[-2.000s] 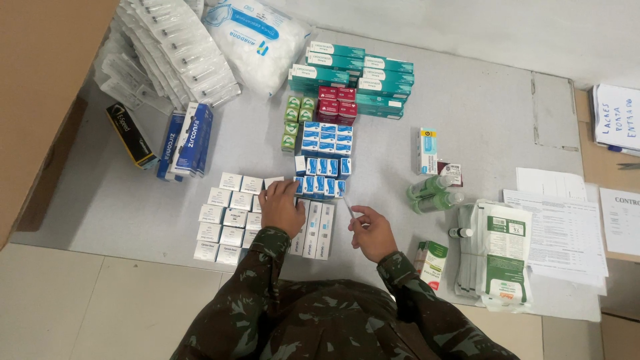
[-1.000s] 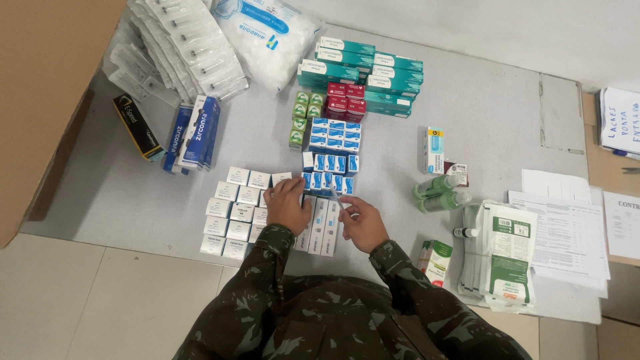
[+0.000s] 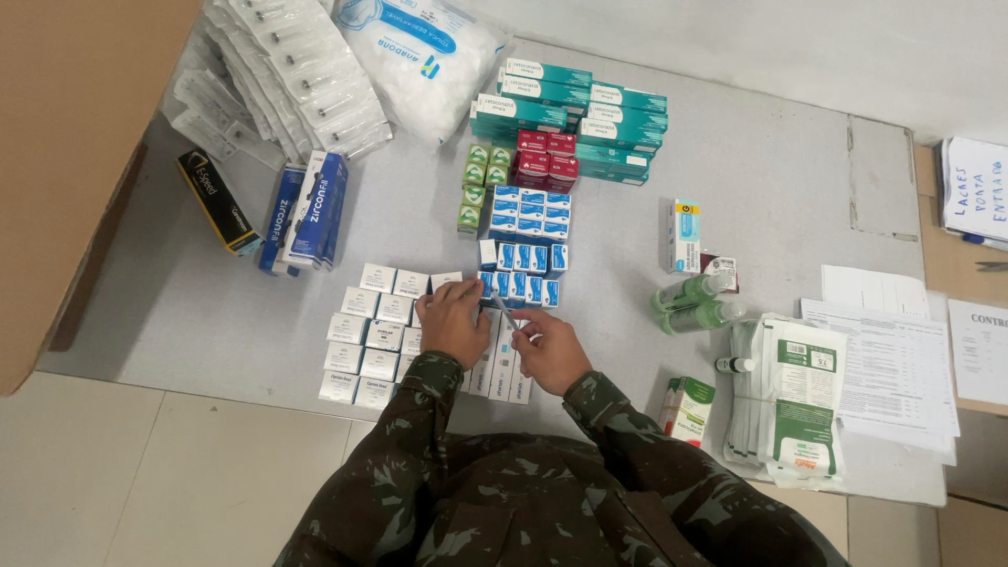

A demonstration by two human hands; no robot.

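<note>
My left hand point(image 3: 454, 323) rests at the right side of the rows of small white boxes point(image 3: 343, 357), its fingertips touching the left end of the front row of small blue and white boxes point(image 3: 517, 290). In my right hand point(image 3: 549, 350) is a slim pen-like stick point(image 3: 504, 309), pinched between thumb and fingers, its tip at those blue boxes. Long white boxes point(image 3: 502, 366) lie under and between my hands. Behind the front row stand a block of blue and white boxes point(image 3: 531, 213), green boxes point(image 3: 472, 196), dark red boxes point(image 3: 547, 162) and teal cartons point(image 3: 622, 130).
Wrapped syringes point(image 3: 307, 79), a bag of disposable caps point(image 3: 421, 63), blue cartons point(image 3: 315, 209) and a black carton point(image 3: 216, 201) lie at the left. Green bottles point(image 3: 701, 315), glove packets point(image 3: 803, 394), a banded box bundle point(image 3: 687, 411) and papers point(image 3: 882, 354) lie right. A cardboard box point(image 3: 87, 142) borders the far left.
The stick in my right hand now points up-left onto the front blue boxes; two seconds ago it stood by their right end. My left hand stays by the white boxes.
</note>
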